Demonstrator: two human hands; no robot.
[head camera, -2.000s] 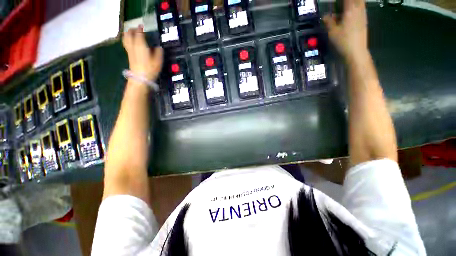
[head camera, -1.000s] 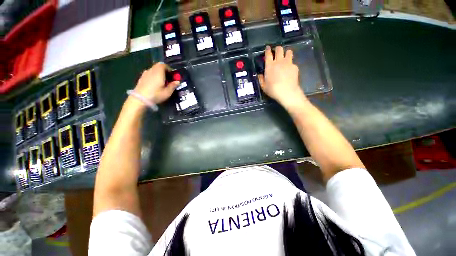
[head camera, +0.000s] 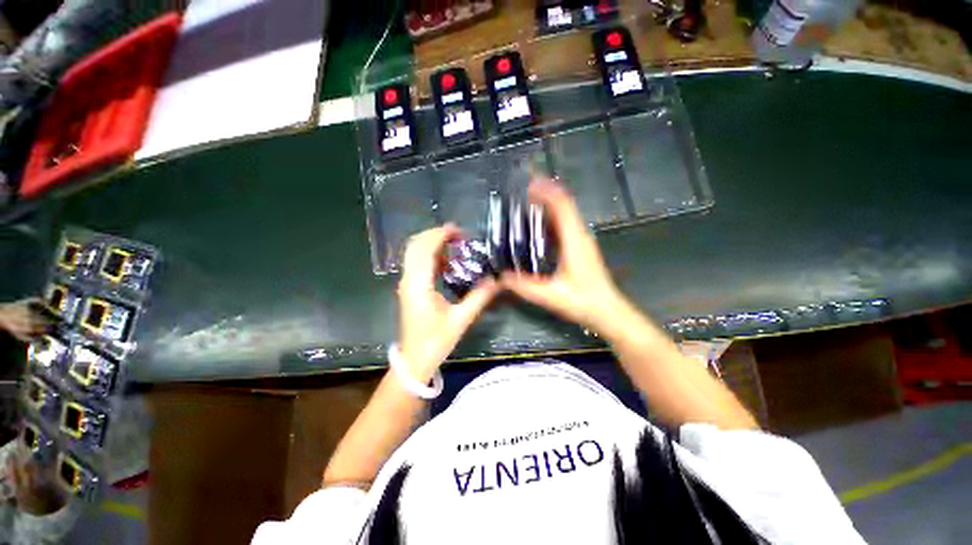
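The clear blister tray (head camera: 665, 160) lies in front of me on the green mat. Its far row holds several phones face down (head camera: 455, 104), with red dots and white labels; one pocket of that row has no phone. Its near row holds no phones. Over the tray's near edge, my left hand (head camera: 432, 287) grips phones (head camera: 466, 264) at the left, and my right hand (head camera: 570, 256) grips phones on edge (head camera: 522, 236) beside them. The two groups nearly meet between my hands. Motion blur hides how many phones there are.
A filled tray of yellow-framed phones (head camera: 91, 367) is at the left, with another person's hands (head camera: 23, 319) at it. A red bin (head camera: 101, 106) and white board (head camera: 235, 75) are at the far left. A brown board (head camera: 714, 43), another phone (head camera: 577, 15) and a bottle (head camera: 794, 27) are beyond.
The near-row phones have left their pockets and are now in my hands, which have come together. The filled tray at the left has turned and moved, and another person's hands now show there.
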